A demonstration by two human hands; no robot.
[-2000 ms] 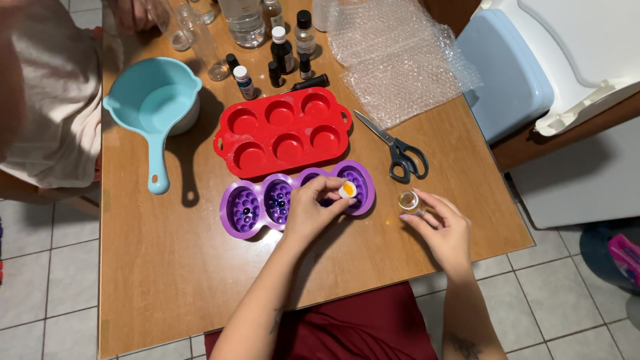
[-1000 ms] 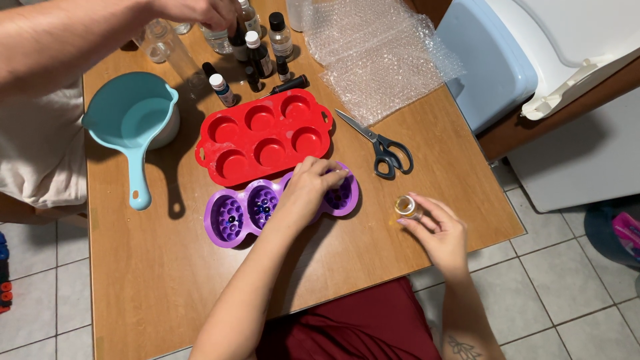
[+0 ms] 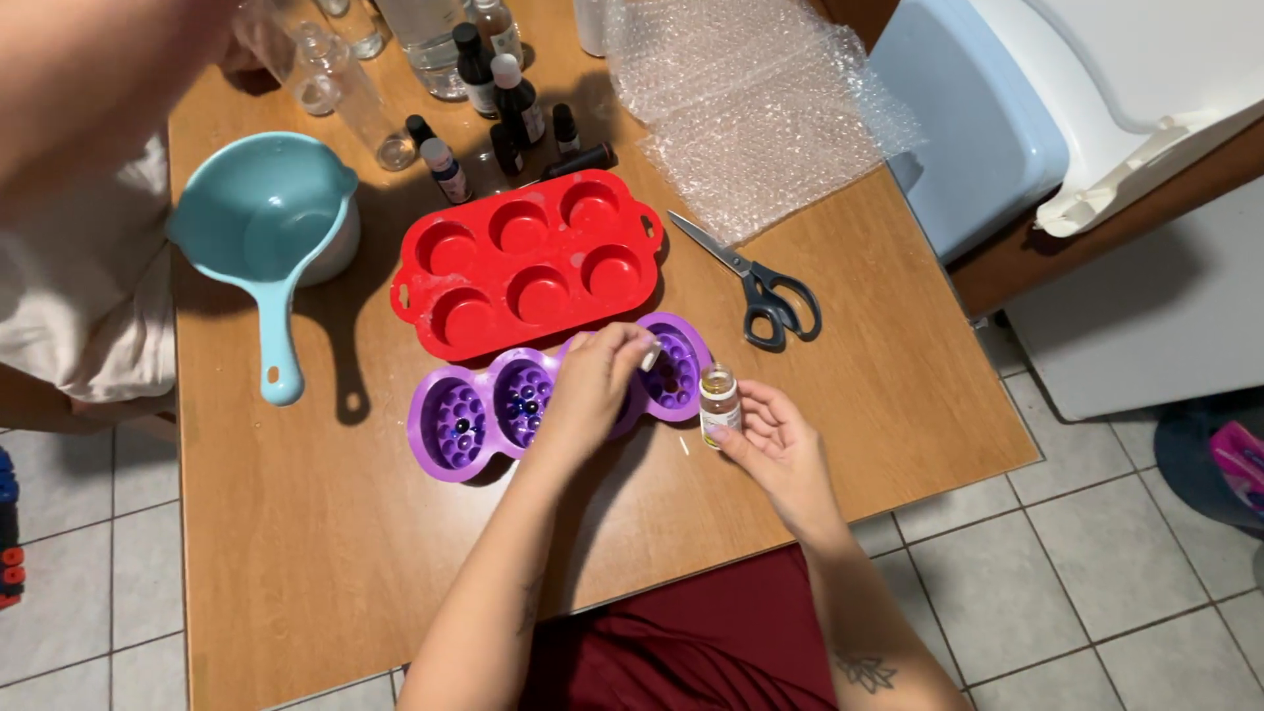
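My left hand (image 3: 592, 390) pinches a small white bottle cap (image 3: 651, 355) over the purple silicone mold (image 3: 425, 420), hiding part of its third cavity. Dark drops or beads lie on the bumpy floors of the two left cavities, and reddish-brown liquid shows in the rightmost one. Close to the mold's right end, my right hand (image 3: 775, 449) holds a small glass bottle (image 3: 719, 403) upright, its mouth uncapped and its label turned partly toward me. Just beyond the purple mold lies a red silicone mold (image 3: 528, 267) with several round cavities.
Black-handled scissors (image 3: 760, 291) lie right of the red mold, below bubble wrap (image 3: 760, 109). A turquoise dipper (image 3: 272, 212) stands at left. Several dark bottles (image 3: 515, 99) and clear glass containers (image 3: 370, 118) crowd the back. Another person's blurred arm (image 3: 99, 89) reaches in at upper left.
My right hand has brought the glass bottle left, beside the purple mold. My left hand stays over the mold. The other person's arm has come into view since the first frame.
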